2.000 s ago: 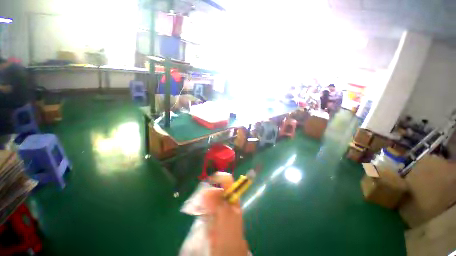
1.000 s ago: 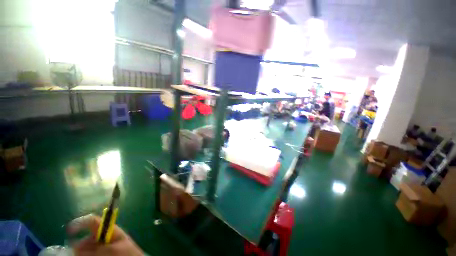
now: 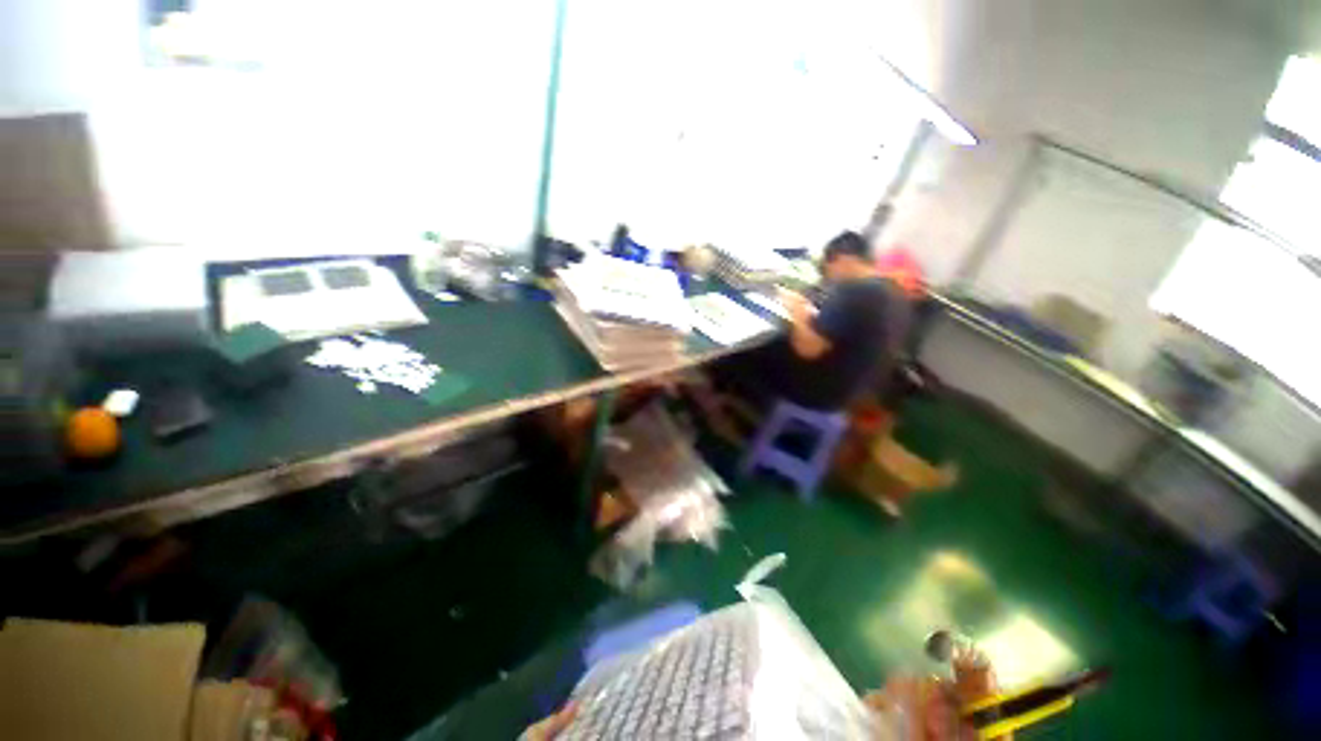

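A tray (image 3: 681, 676) with rows of small grey-white pieces is at the bottom centre, partly inside a clear plastic bag (image 3: 794, 669). A bit of my left hand (image 3: 552, 722) shows at the tray's left edge, gripping it; the rest is cut off by the frame. My right hand (image 3: 927, 706), blurred and partly cut off, is just right of the bag. It holds a yellow and black cutter knife (image 3: 1032, 706) pointing right. Whether it also touches the bag is unclear.
A dark-green bench (image 3: 500, 348) runs across the left and middle, with loose white pieces (image 3: 374, 363), stacked trays (image 3: 626, 301) and an orange object (image 3: 93, 432). A seated person (image 3: 858, 330) is at its far end. A purple stool (image 3: 795, 446) and cartons (image 3: 102, 678) stand below.
The view has swung from the open workshop to the bench and seated person. The bagged tray has come into view. The knife now shows at the lower right.
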